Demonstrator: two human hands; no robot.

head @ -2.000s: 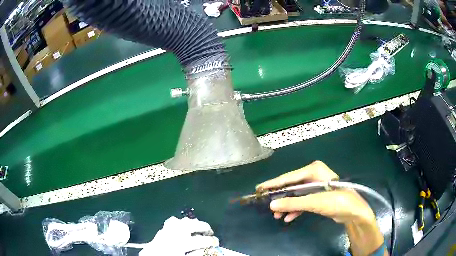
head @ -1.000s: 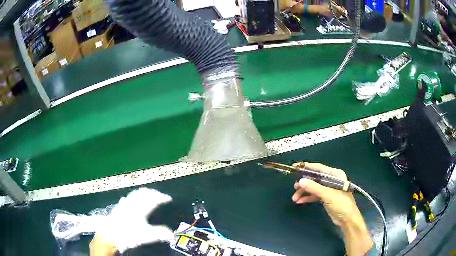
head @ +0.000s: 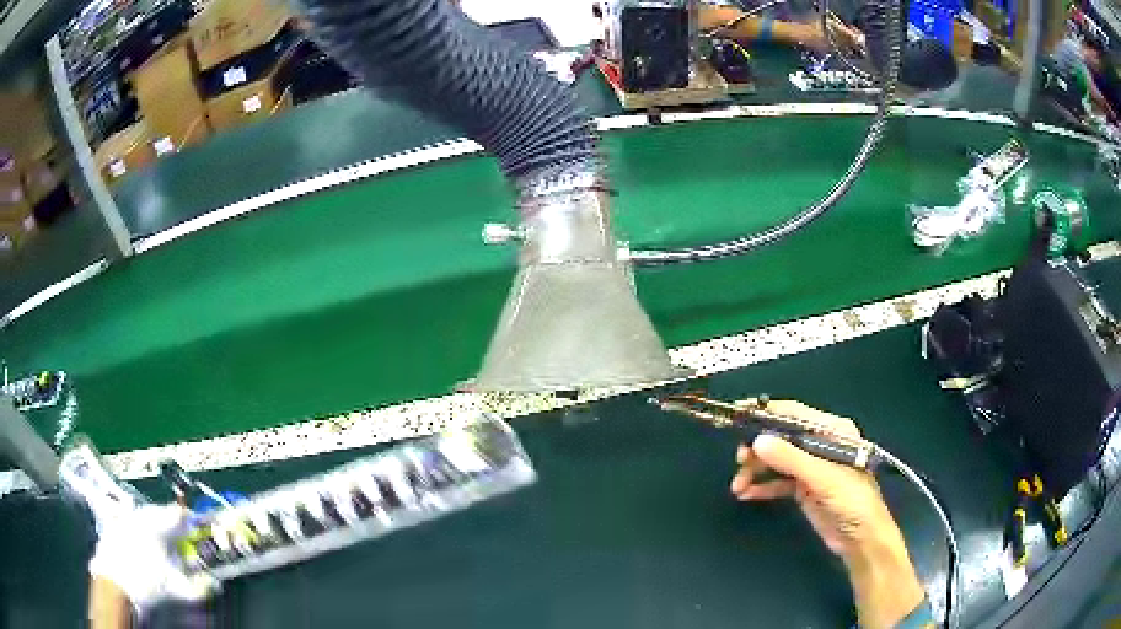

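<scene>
My left hand (head: 141, 549), in a white glove, is at the lower left and holds the wired end of a long white power strip assembly (head: 357, 498). The strip is lifted and blurred, tilted with its right end higher, and its row of dark contacts shows. Blue and yellow wires (head: 219, 506) show at the end by the glove. A clear plastic bag (head: 92, 473) shows just above the glove. My bare right hand (head: 826, 473) holds the soldering iron (head: 787, 433), its brassy tip pointing left, near the hood's lower right rim.
A grey fume hood (head: 578, 326) hangs in the centre on a ribbed duct (head: 473, 92). The green conveyor (head: 369, 270) carries a bagged strip (head: 977, 197) at right and another strip (head: 35, 391) at far left. The black soldering station (head: 1057, 356) and yellow-handled cutters (head: 1035, 514) are at right. A person's arm (head: 768, 27) shows beyond.
The power strip has gone from the bench's lower edge to raised at the left, in my left hand, which has moved left. The right hand has moved slightly down with the iron. The conveyor's bagged strip appears farther right.
</scene>
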